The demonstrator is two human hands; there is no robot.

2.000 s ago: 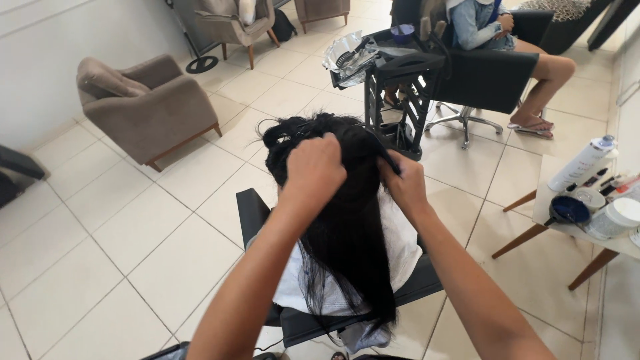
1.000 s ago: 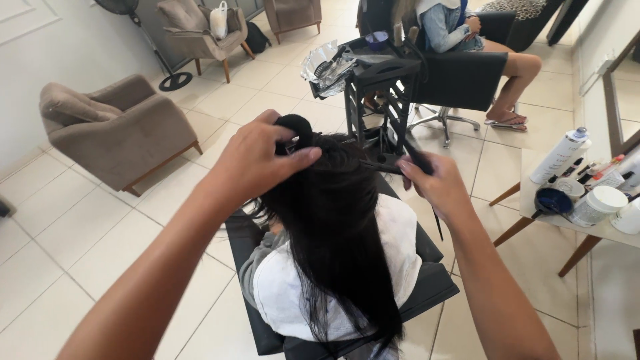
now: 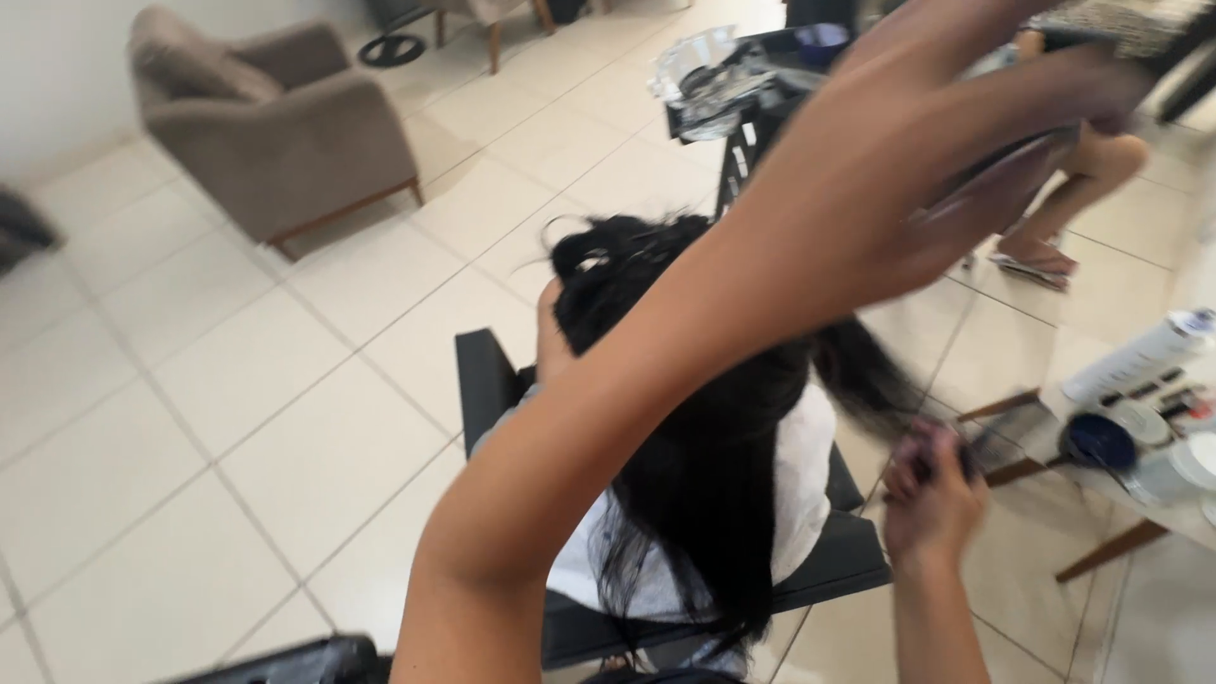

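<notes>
A seated person's long black hair [image 3: 708, 475] hangs down the back over a white towel [image 3: 803, 475]. My left arm crosses above the head, and my left hand [image 3: 912, 142] is raised at the upper right, large and blurred. Something dark shows between its fingers; whether it is held is unclear. To the right of the head, my right hand [image 3: 936, 484] is closed on a section of black hair [image 3: 869, 375] pulled out sideways. A blurred dark thing sticks out by its fingers, perhaps a comb. Loose curled hair [image 3: 617, 252] sits on top of the head, with part of another hand beside it.
The person sits in a black salon chair [image 3: 836, 565]. Beyond stands a black trolley with foil [image 3: 722, 90]. On the right, a side table [image 3: 1064, 404] holds a white bottle [image 3: 1140, 356], a dark blue bowl [image 3: 1097, 442] and jars. A brown armchair [image 3: 285, 142] is at left; another person's leg [image 3: 1054, 204] shows behind.
My left hand has left the top of the head and swung up to the right. My right hand has moved down and outward, drawing the hair section away from the head.
</notes>
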